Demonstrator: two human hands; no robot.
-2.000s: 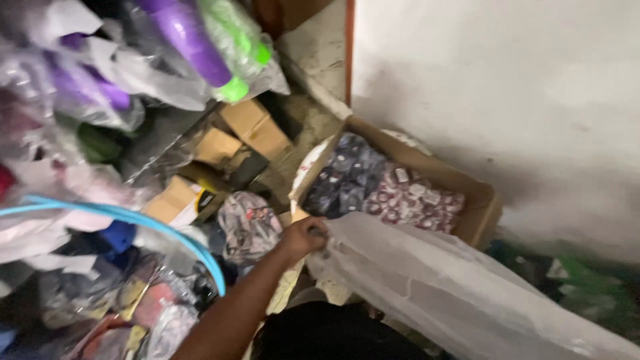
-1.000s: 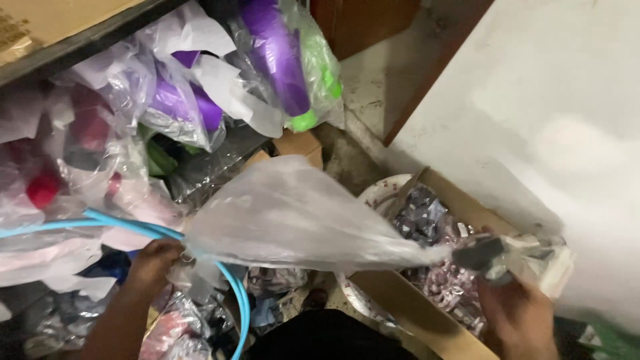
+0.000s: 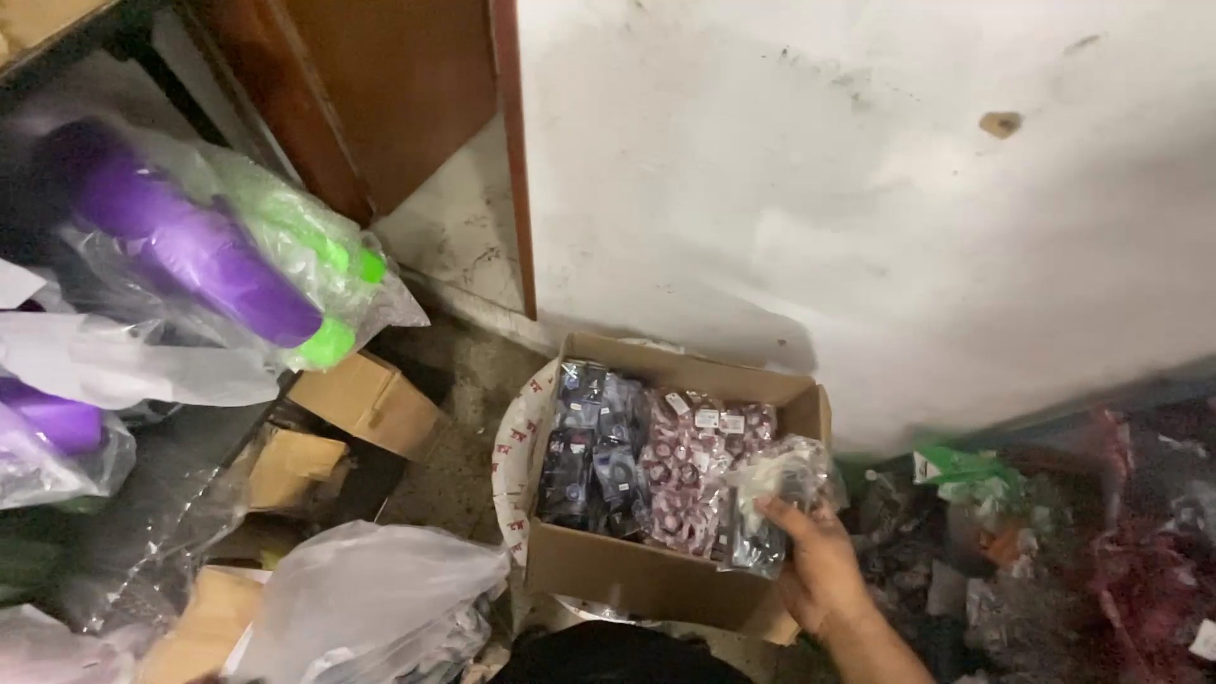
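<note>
My right hand [image 3: 817, 560] grips a clear plastic packet [image 3: 765, 503] with dark and pale contents, over the right end of an open cardboard box [image 3: 655, 584]. Inside the box, dark plastic-wrapped packets [image 3: 589, 446] fill the left part. Beside them lie pinkish-red wrapped packets [image 3: 698, 456], some bearing white labels. My left hand is out of view. A translucent plastic bag [image 3: 370, 598] lies left of the box, near the bottom edge.
Purple and green items in clear plastic [image 3: 209, 256] jut in at upper left, above small cardboard boxes [image 3: 370, 404]. A white wall [image 3: 807, 190] rises behind the box. Wrapped goods [image 3: 997, 570] are heaped at right. A round patterned rim [image 3: 513, 465] shows under the box.
The translucent bag, stretched between my hands one second ago, now lies at lower left. My left hand has left the view. The view has shifted right.
</note>
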